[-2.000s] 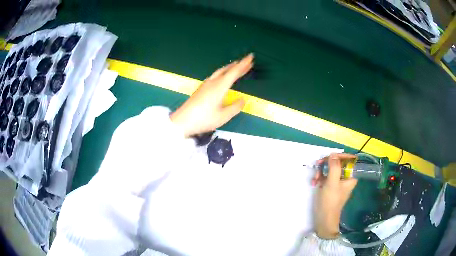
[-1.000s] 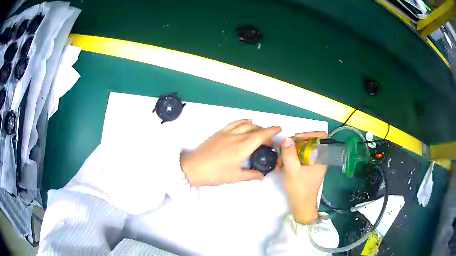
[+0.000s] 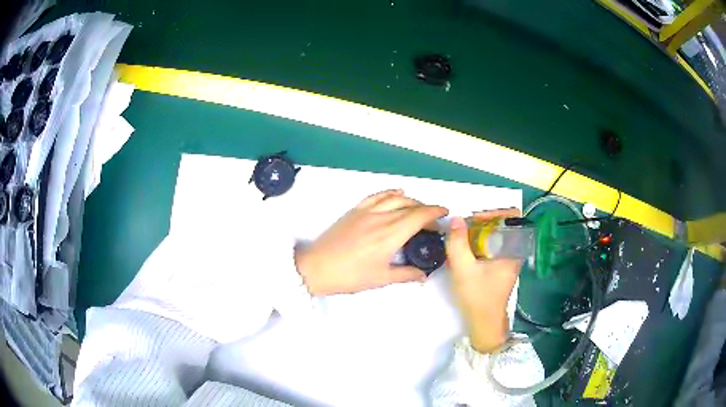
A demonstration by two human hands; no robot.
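Note:
My left hand lies over the white work sheet and holds a round black part between thumb and fingers. My right hand grips the glue syringe, a clear barrel with a yellow-amber band and a green cap at its rear. Its front end points left to the black part. The needle tip is hidden or too small to make out. A second round black part with rim tabs lies on the sheet's upper left edge.
The dark green belt behind the yellow strip carries two dark parts. A parts tray with black discs stands at left. At right are the glue-spotted black controller, a white wipe and the looping air hose.
My left hand has come from over the belt to the sheet and holds a black part. My right hand has brought the syringe left beside it. Over the last second the hands have barely moved.

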